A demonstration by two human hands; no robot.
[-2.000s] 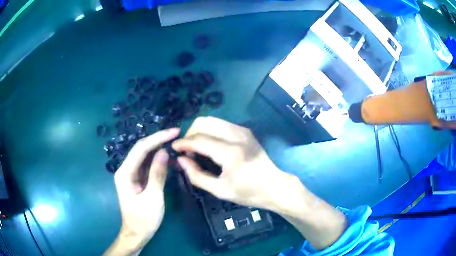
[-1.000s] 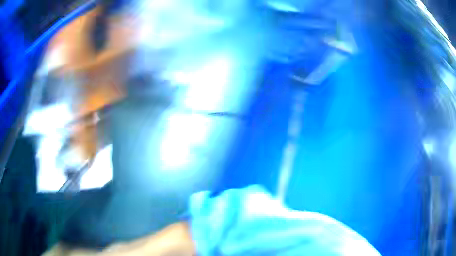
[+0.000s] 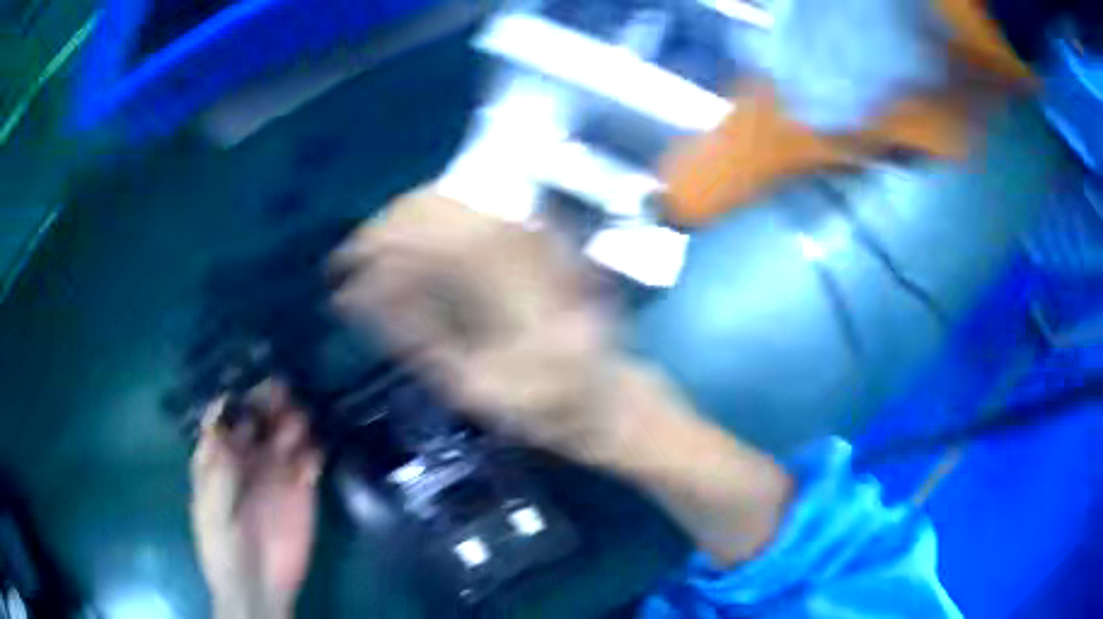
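A black plastic housing [image 3: 466,514] with two small bright squares lies at the lower middle, blurred. My right hand [image 3: 484,308] is above its far end, strongly blurred; I cannot tell if it holds anything. My left hand [image 3: 260,466] is left of the housing, at the near edge of the pile of black ring parts [image 3: 242,314]; its fingertips are bent around or over dark parts, and whether it grips one is unclear. The orange electric screwdriver [image 3: 762,157] rests with its tip at the white screw feeder [image 3: 593,175].
A blue bin [image 3: 182,61] stands at the far left. Thin black cables [image 3: 889,260] hang right of the feeder. A dark object [image 3: 24,544] is at the left edge. Blue surroundings show at the right.
Two seconds ago both hands met above the housing; now they are apart, left at the pile. One second ago the view was swung right and blurred; it is back on the bench.
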